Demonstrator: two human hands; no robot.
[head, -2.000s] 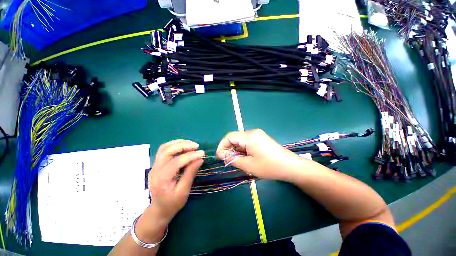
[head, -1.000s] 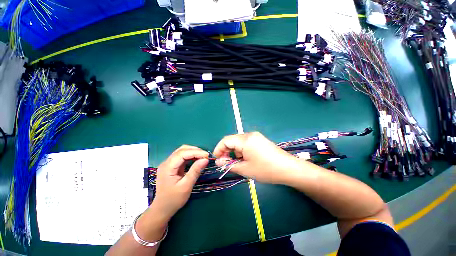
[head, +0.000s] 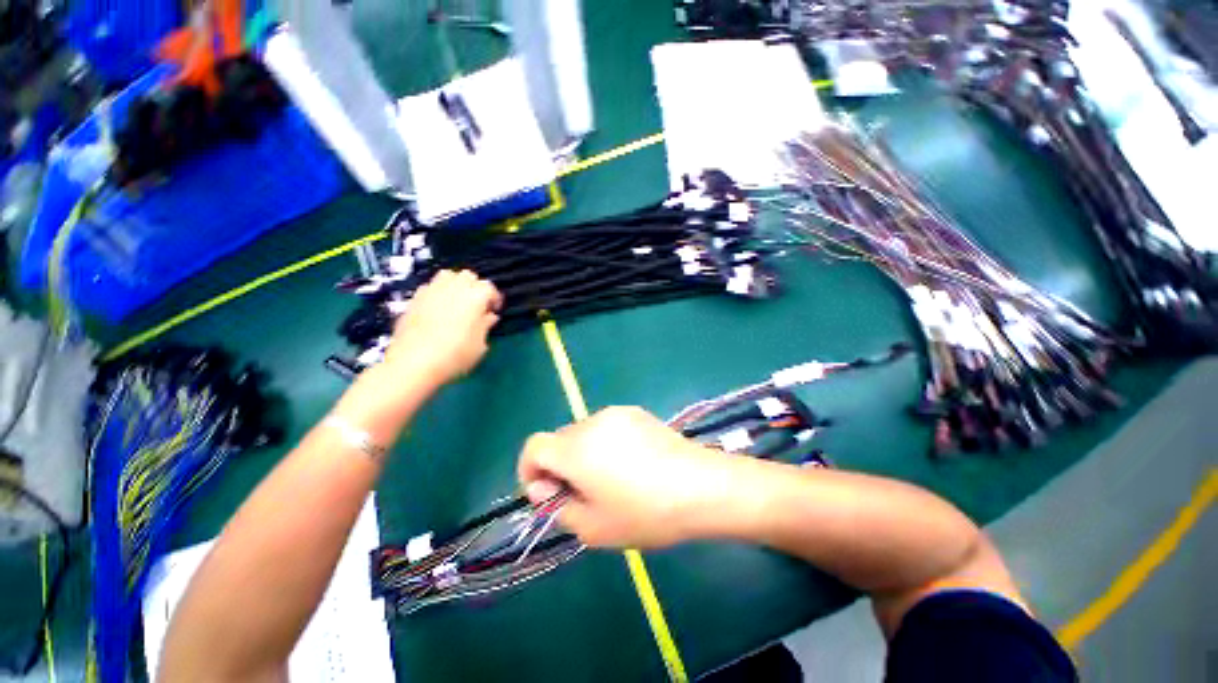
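The harness being built point(head: 514, 540) lies in front of me, with a dark connector housing point(head: 390, 571) at its left end and small branch connectors point(head: 781, 411) at its right end. My right hand point(head: 621, 478) is closed around its loose coloured wires near the middle. My left hand point(head: 452, 324) is stretched forward over the left part of the sleeved harness pile point(head: 574, 264). Its fingers are curled at the black cables and slightly blurred; I cannot tell whether they grip one.
Pre-wired sub-assemblies point(head: 962, 307) lie at the right. A blue and yellow wire bundle point(head: 147, 494) lies at the left. A printed sheet point(head: 350, 627) is partly under my left forearm. A blue bin point(head: 254, 187) and a white pad with pens point(head: 474, 147) are at the back.
The view has shifted and turned. My left hand has left the wires in front of me and moved forward to the sleeved pile. My right hand stays at the harness wires.
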